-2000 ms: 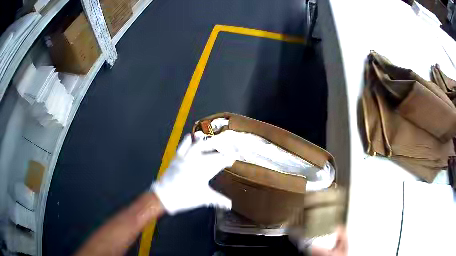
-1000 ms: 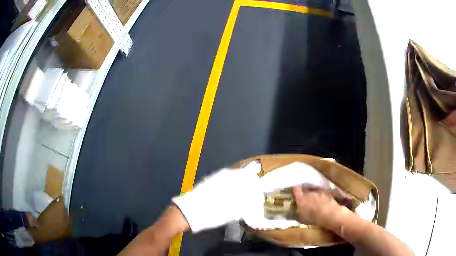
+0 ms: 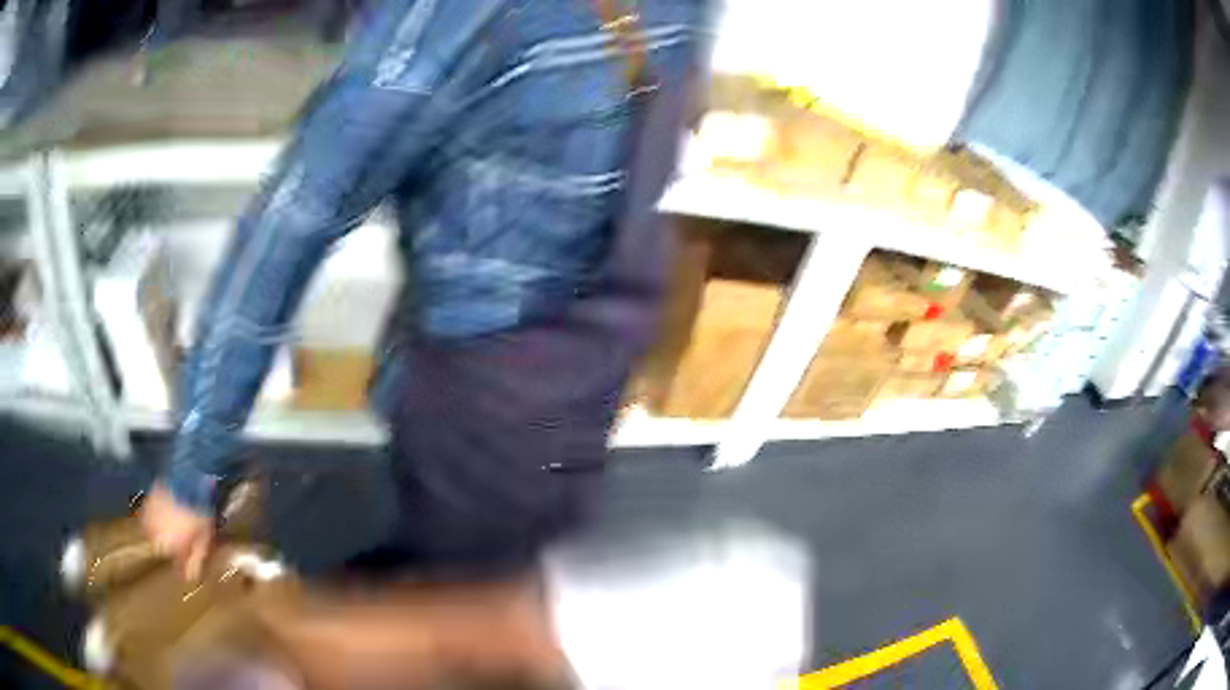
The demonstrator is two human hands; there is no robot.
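The view is strongly blurred. My left hand [image 3: 681, 613], in a white glove, is at the bottom centre, cut off by the lower edge; its fingers cannot be made out. My bare forearm runs to it from the left. Brown bags [image 3: 142, 607] with white showing at their ends are at the lower left, apart from my glove. Another person's hand [image 3: 182, 532] is on them. My right hand is not in view.
A person in a blue denim shirt [image 3: 506, 202] stands close in front. Shelves [image 3: 796, 337] with cartons [image 3: 728, 344] are behind. Dark grey floor [image 3: 863, 526] with yellow lines [image 3: 884, 654] lies to the right.
The view has swung up and away from the open, paper-filled bag and table to the person and shelves. My right hand, which was at the bag, has left the picture.
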